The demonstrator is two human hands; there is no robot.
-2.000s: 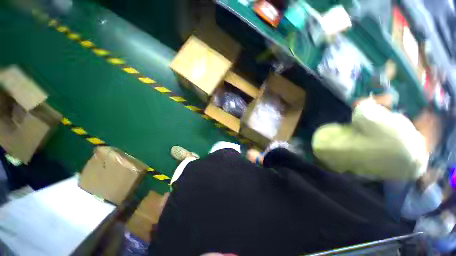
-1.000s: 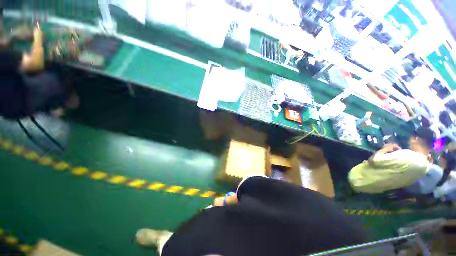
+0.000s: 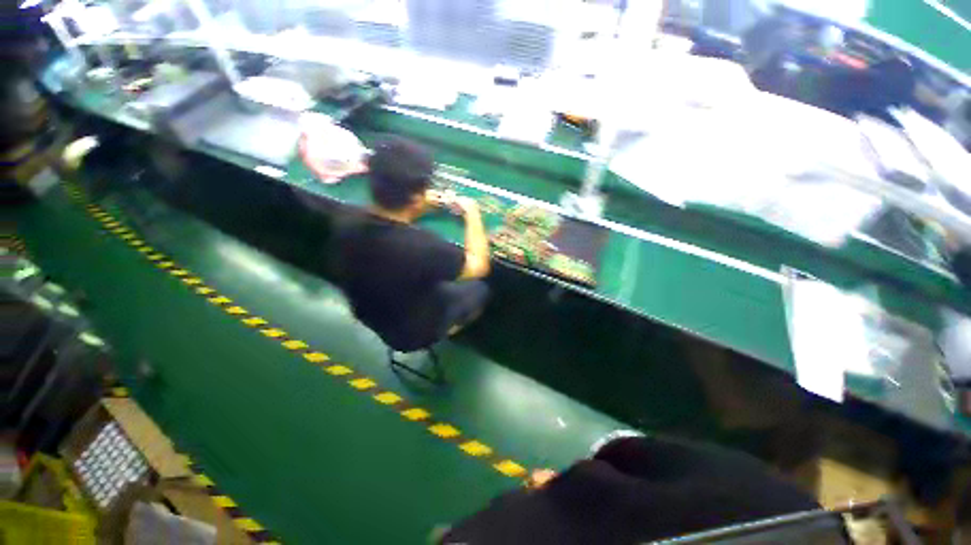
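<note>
One of my hands (image 3: 541, 479) shows small and blurred at the bottom, at the edge of my black clothing; which hand it is and whether it holds anything cannot be told. No other hand of mine can be made out. A thin pale bar (image 3: 758, 524) crosses the bottom right edge, cut off by the frame. Nearest ahead is the long green-topped workbench (image 3: 703, 279), with white paper sheets (image 3: 818, 330) on it at the right.
A person in black (image 3: 399, 261) sits on a stool at the bench, hands over small parts (image 3: 532, 236). Yellow-black tape (image 3: 389, 398) runs along the green floor. At the lower left are an open carton (image 3: 112, 458) and a yellow crate (image 3: 48, 522). Another carton (image 3: 852, 484) is under the bench.
The view has swung left along the bench. The seated person in black is now near the middle, and the person in yellow has left the picture. The paper sheets have shifted right.
</note>
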